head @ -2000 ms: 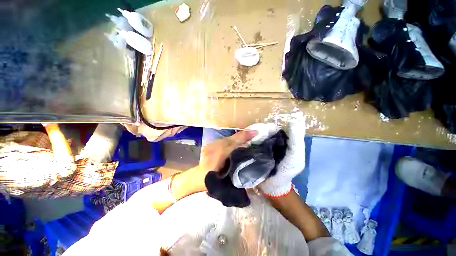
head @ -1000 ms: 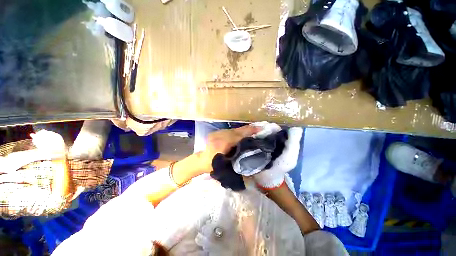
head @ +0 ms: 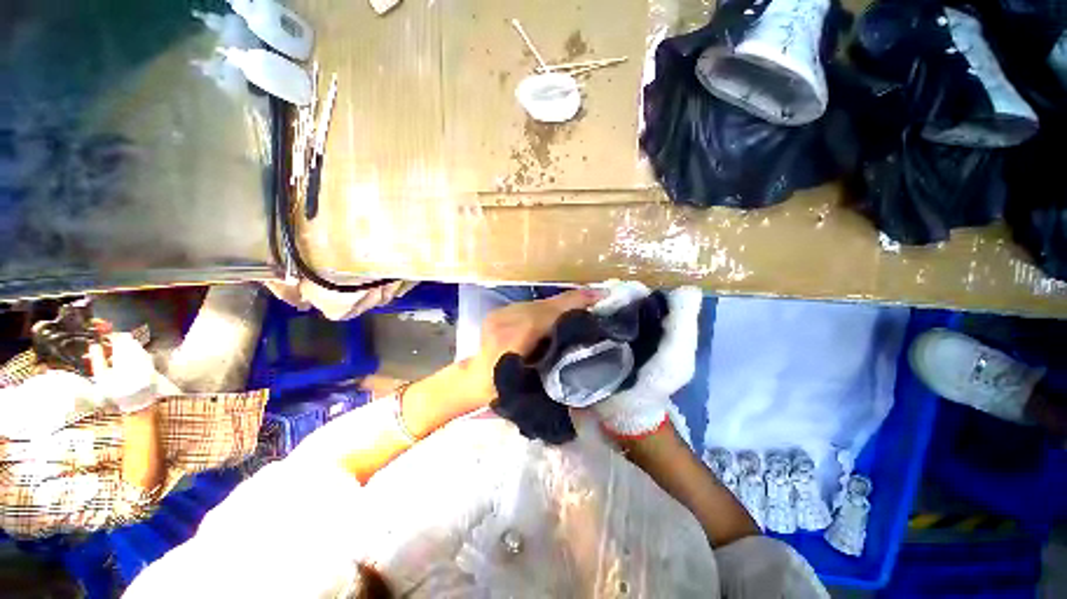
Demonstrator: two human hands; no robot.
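Observation:
A black moulded piece [head: 535, 398] with lobed edges is held above the lap, below the bench edge. A silver-grey body casting [head: 590, 372] sits in it, its oval opening facing the camera. My left hand [head: 509, 334] is bare, with a bracelet, and holds the piece from the left; its fingertips are partly hidden. My right hand [head: 669, 372] wears a white knitted glove with an orange-red cuff and grips the piece from the right and behind. Black and silver assemblies [head: 749, 117] stand at the right of the bench.
The brown bench board [head: 386, 152] holds a white tub [head: 549, 97] with thin sticks, white bottles [head: 269, 73] and a dark bar [head: 314, 185]. A blue tray [head: 907, 468] below holds several small silver-white figures [head: 778, 489]. Another person's hands [head: 123, 369] hold a dark object at left.
The view has shifted, so the bench items sit higher and further left than in the oldest frame. Both hands keep their hold. The other person's hands have risen with a dark object.

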